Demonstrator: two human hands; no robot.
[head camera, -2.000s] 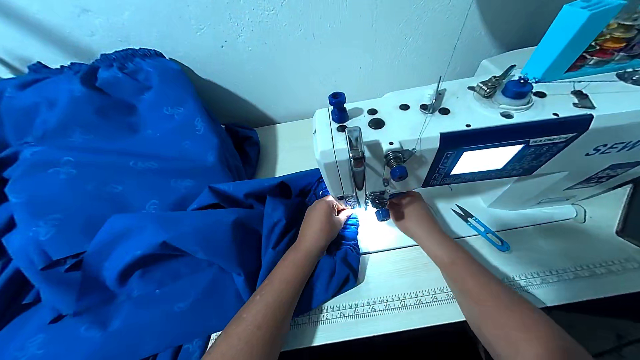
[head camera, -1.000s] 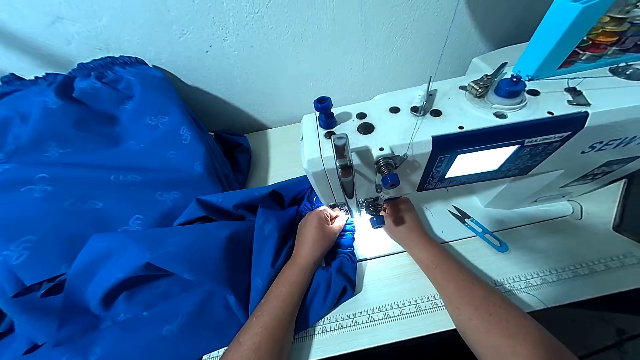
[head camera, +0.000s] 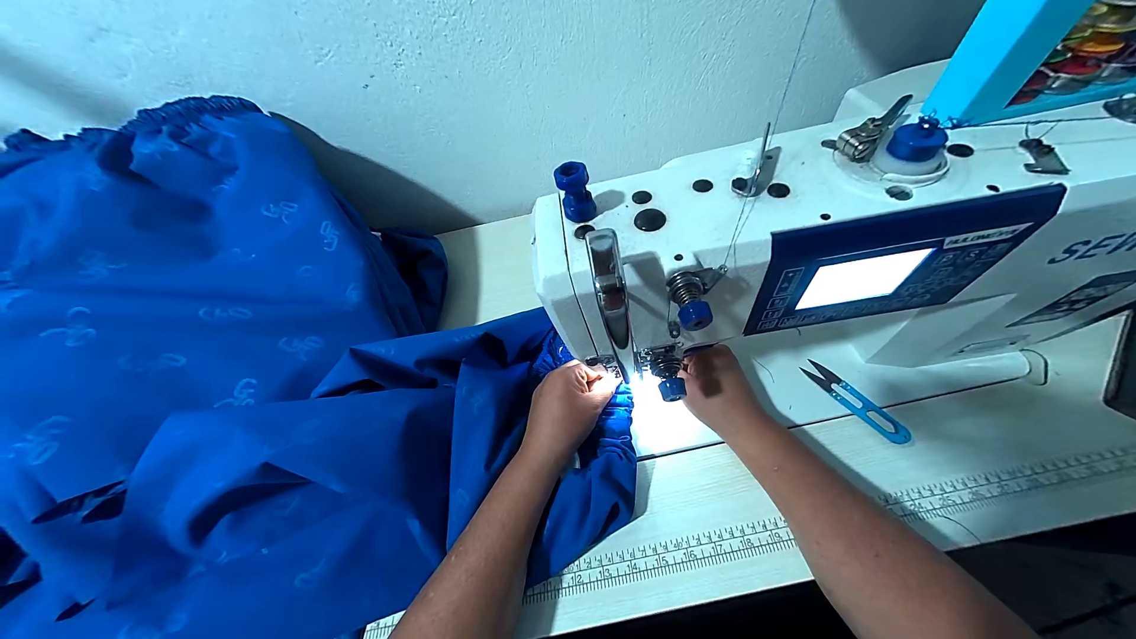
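Blue printed fabric with a gathered, elastic-like edge runs from the left to the needle area of a white sewing machine. My left hand grips the gathered edge just left of the presser foot, with thumb and forefinger pinched. My right hand is right of the needle area, close behind the blue-knobbed part at the machine's head; its fingertips are partly hidden, so what it holds cannot be seen. The machine's lamp brightly lights the bed between my hands.
Blue-handled thread snips lie on the table right of my right hand. A printed ruler scale runs along the front edge. A wall stands behind. A blue-framed container of colourful bobbins is at the upper right, and a lit display panel faces front.
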